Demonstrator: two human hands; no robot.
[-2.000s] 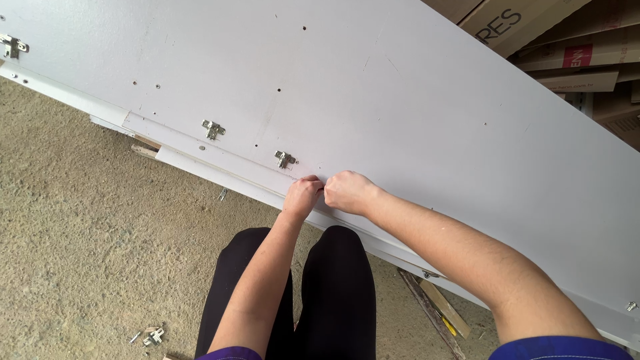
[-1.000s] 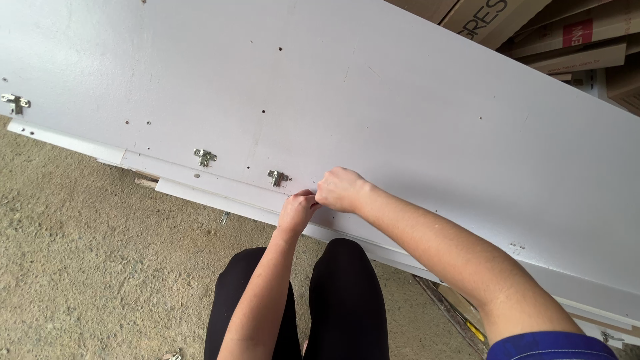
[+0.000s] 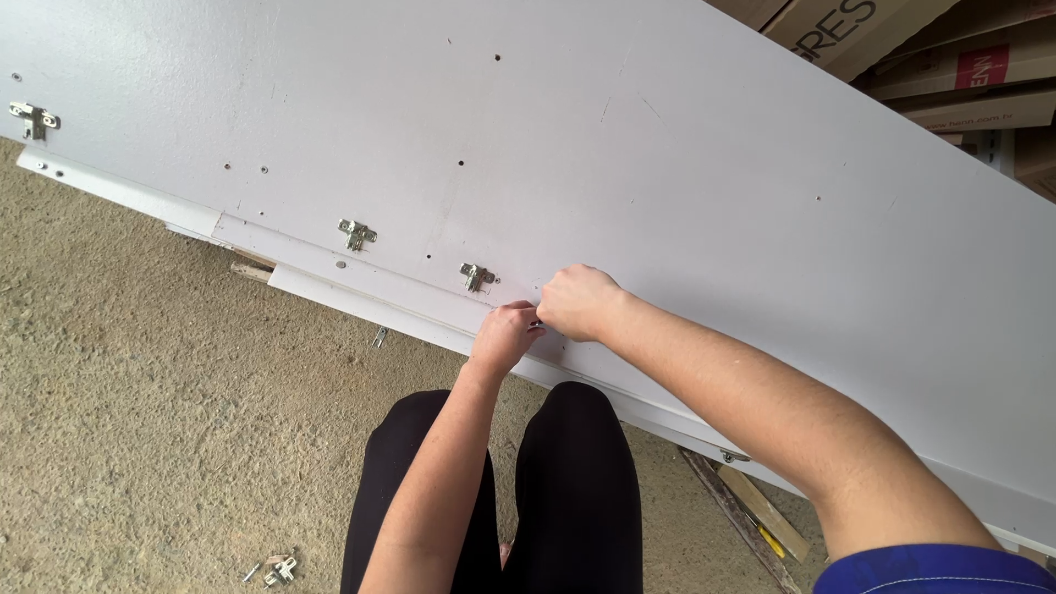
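A large white panel point(image 3: 709, 165) lies across the view, with metal hinge mounting plates screwed along its near edge, one point(image 3: 476, 277) just left of my hands, another point(image 3: 357, 234) farther left and a third point(image 3: 34, 120) at the far left. My left hand point(image 3: 505, 334) rests at the near edge, its thumb and fingers around a small item that is mostly hidden. Directly beside it, my right hand point(image 3: 580, 302) is closed in a fist on something that its fingers cover; I cannot tell what. Small drilled holes dot the panel.
Cardboard boxes point(image 3: 874, 33) are piled beyond the panel at upper right. Loose hinge hardware point(image 3: 280, 571) lies on the rough concrete floor point(image 3: 206, 412). Wood strips point(image 3: 763, 511) and a yellow-handled tool point(image 3: 771, 540) lie below the near edge at right.
Both hands stay together at the near edge, to the right of the same mounting plate. The right fist has turned slightly. The view has shifted a little.
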